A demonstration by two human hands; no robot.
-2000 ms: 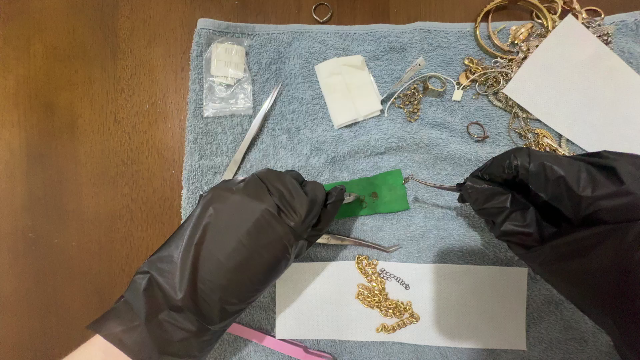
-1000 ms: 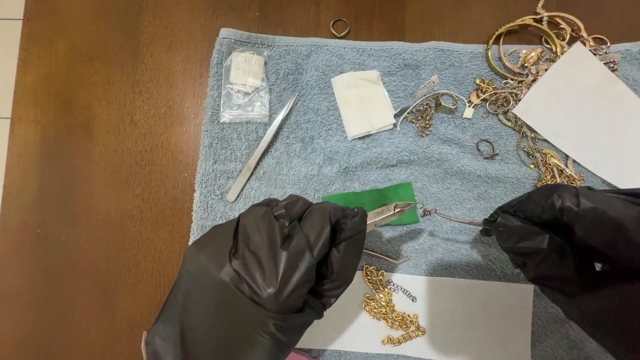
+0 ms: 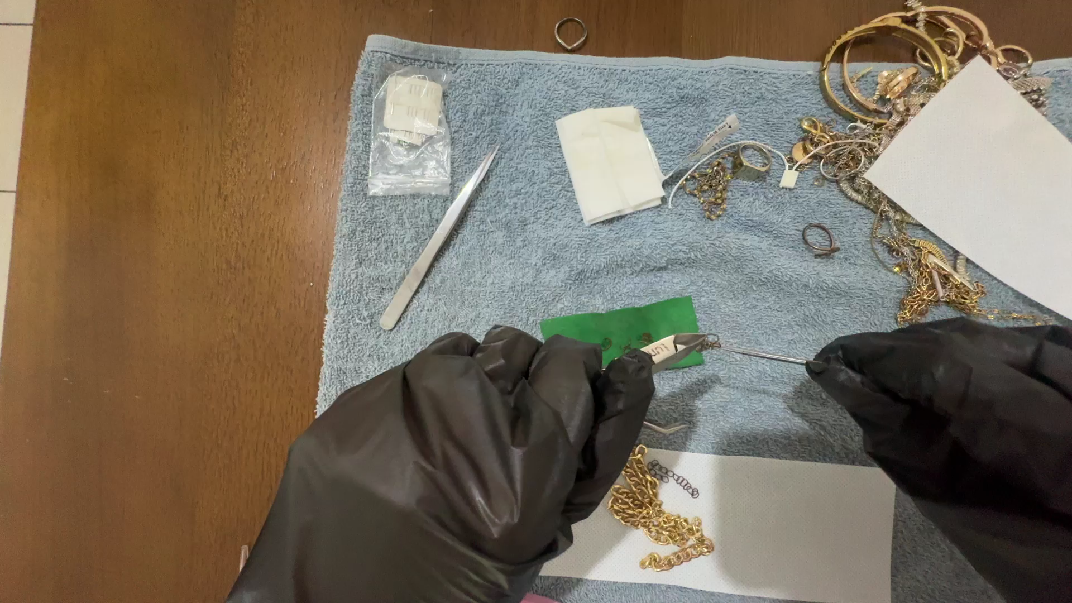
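Note:
My left hand (image 3: 477, 452), in a black glove, is closed on metal tweezers (image 3: 682, 342) that have a small pale piece with marks between their arms. Their tips meet a tiny dark metal link (image 3: 712, 342). From the right, a thin metal tool (image 3: 766, 354), its kind unclear, reaches the same link out of my black-gloved right hand (image 3: 938, 410). Beneath the tweezers is a green strip (image 3: 620, 322) with dark spots. Lower down, a gold chain (image 3: 653, 519) and a short dark chain (image 3: 674, 479) lie on a white sheet (image 3: 804, 519).
On the blue towel (image 3: 502, 251) lie straight tweezers (image 3: 440, 239), a plastic bag (image 3: 410, 134), folded white paper (image 3: 610, 163) and a ring (image 3: 819, 239). Bracelets and chains (image 3: 888, 67) pile up at upper right, partly under white paper (image 3: 988, 184). Another ring (image 3: 570, 33) rests on the wooden table (image 3: 184, 251).
The tweezers in my left hand now show more plainly, with their tips at the link; two seconds ago the hand covered most of them. The view has shifted somewhat.

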